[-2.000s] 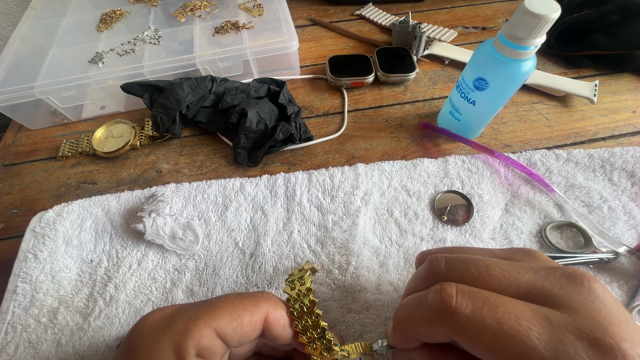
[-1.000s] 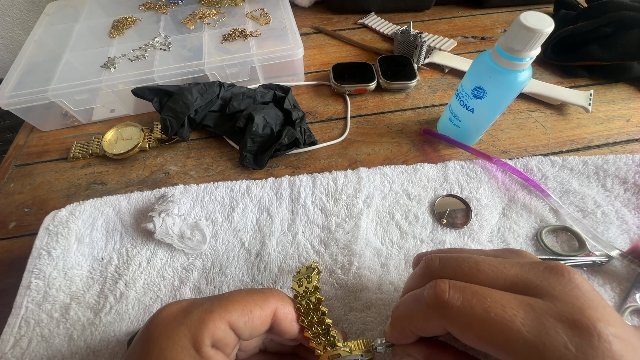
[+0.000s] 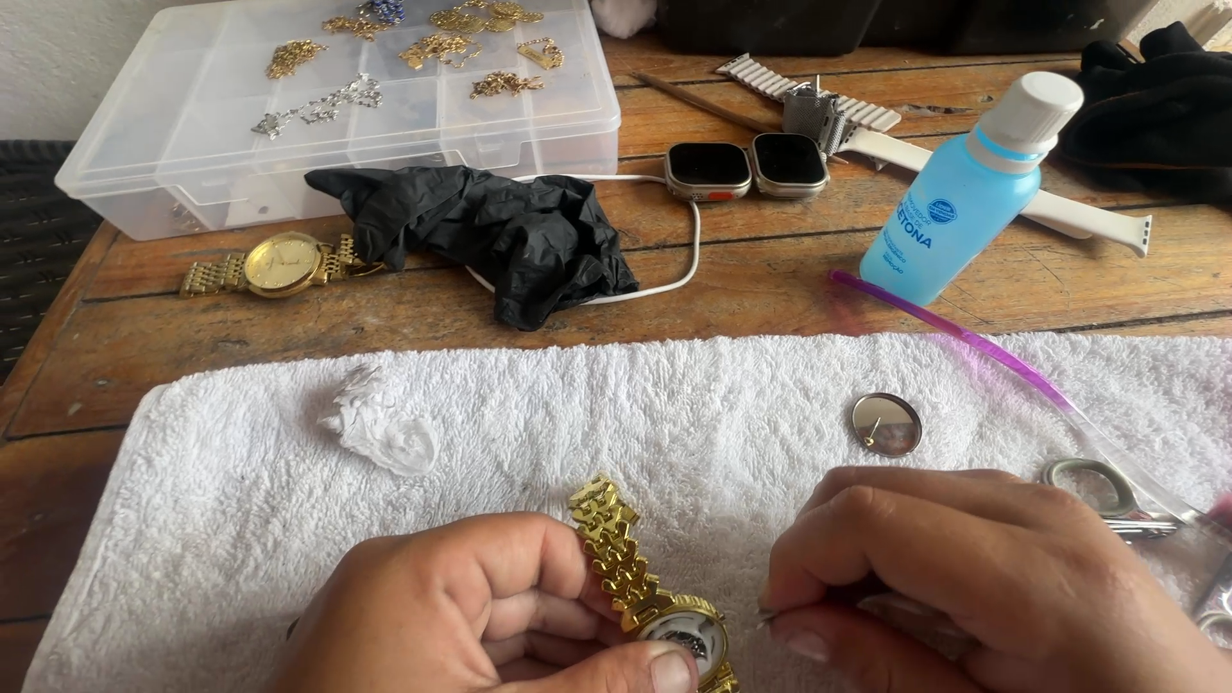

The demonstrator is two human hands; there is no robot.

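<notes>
A gold-coloured wristwatch [image 3: 707,626] lies in my left hand [image 3: 491,597], its case open at the back and the movement partly showing under my thumb. The link bracelet rises from the case past my fingers. To the right of the watch, apart from it, my right hand [image 3: 972,577] pinches a tiny metal piece [image 3: 765,613] between thumb and fingertip; what it is cannot be made out. A round metal case back [image 3: 886,424] rests on the white towel [image 3: 597,414] beyond my right hand, with a small pin-like part in it.
Scissors [image 3: 1092,481] and a purple-and-clear plastic strip [image 3: 1001,356] lie at right. Behind the towel are a blue acetone bottle [image 3: 953,212], smartwatches [image 3: 707,171], a black glove [image 3: 481,231], another gold watch [image 3: 282,264] and a plastic organizer box [image 3: 385,144]. Crumpled white tissue [image 3: 380,428] sits on the towel.
My right hand has moved away from the watch to the right, so more of the case shows. My left hand still holds the watch.
</notes>
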